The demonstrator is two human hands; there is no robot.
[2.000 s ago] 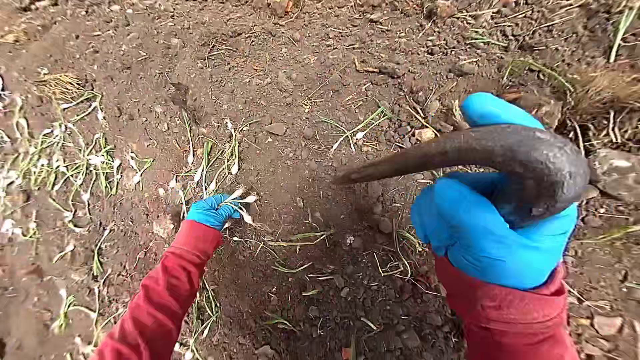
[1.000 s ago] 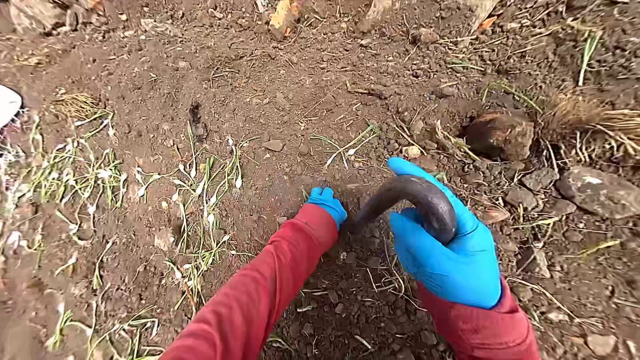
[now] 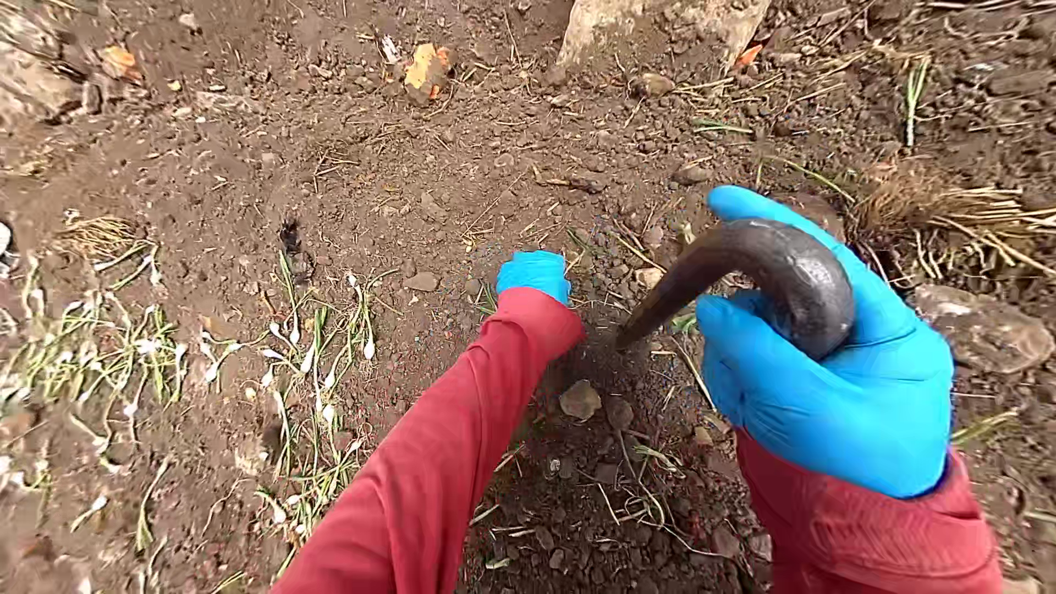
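Observation:
My right hand (image 3: 825,363), in a blue glove, grips a dark curved horn-like digging tool (image 3: 767,264). The tool's tapered tip points down and left at the soil. Just left of that tip my left hand (image 3: 535,276), gloved in blue, is low against the ground; its fingers are hidden, and I cannot tell whether it holds anything. Some green leaves show beside it. Small bulb plants with white bulbs and green leaves (image 3: 305,355) lie loosely on the soil to the left of my left arm, with another spread of bulb plants (image 3: 99,355) farther left.
A large pale rock (image 3: 660,29) lies at the top, with an orange-marked stone (image 3: 426,70) left of it. At the right are a flat stone (image 3: 982,326) and a tuft of dry grass (image 3: 949,206). A small stone (image 3: 580,400) sits below my left hand.
My left hand, which held white bulbs at the left two seconds ago, has moved right to the soil near the tool's tip. The tool's tip now points more steeply downward.

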